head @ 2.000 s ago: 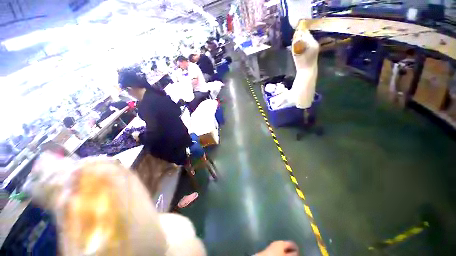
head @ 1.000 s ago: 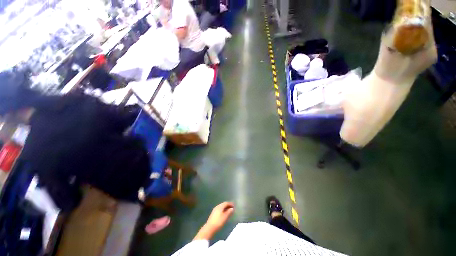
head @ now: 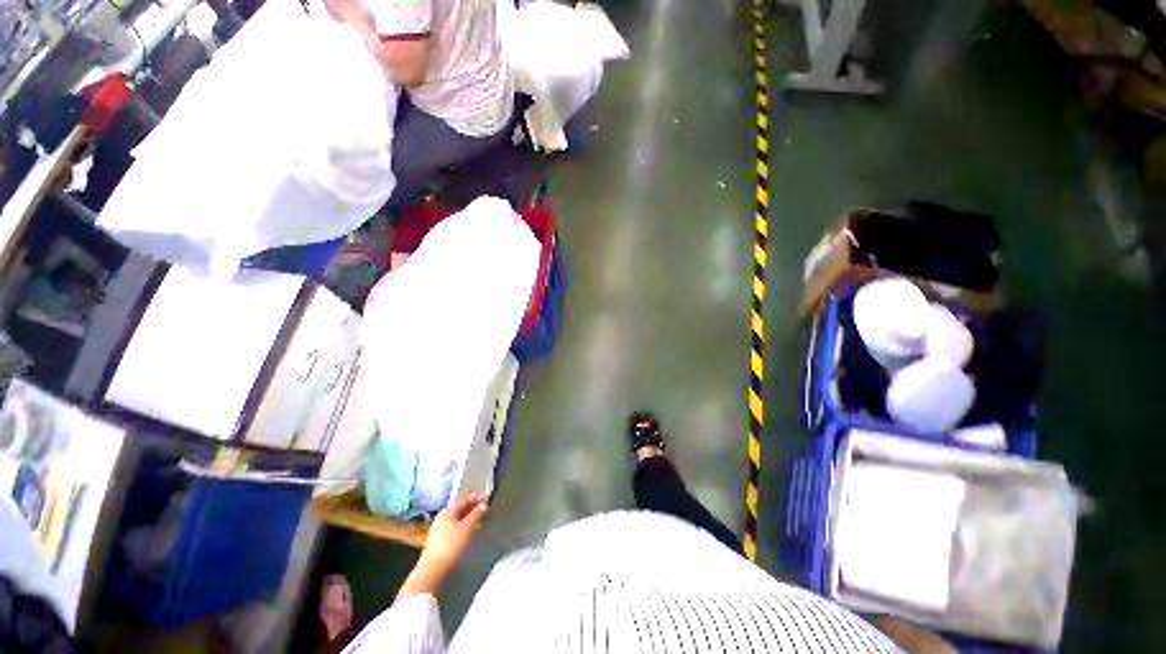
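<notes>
My left hand (head: 457,521) is at lower centre-left, small and slightly blurred. Its fingers are loosely curled and nothing shows in it. It appears in front of the near end of a cardboard box (head: 483,434), and I cannot tell whether it touches the box. The box holds a large white cloth (head: 448,319) heaped above its rim, with pale green cloth (head: 390,473) and some bluish cloth at the near end. My right hand is not clearly in view; a small tan patch at the bottom edge is too cut off to identify.
A green aisle floor (head: 614,319) has a yellow-black line (head: 760,256). Blue bins (head: 808,511) at right hold white round pieces (head: 930,394) and a pale tray (head: 1017,549). A seated person (head: 467,64) is at upper left beside white cloth (head: 275,141). My shoe (head: 646,434) is ahead.
The view has moved forward along the aisle and down. The dress form and the dark-clothed person have left view. The white-filled box and blue bins are nearer; my left hand now appears beside the box.
</notes>
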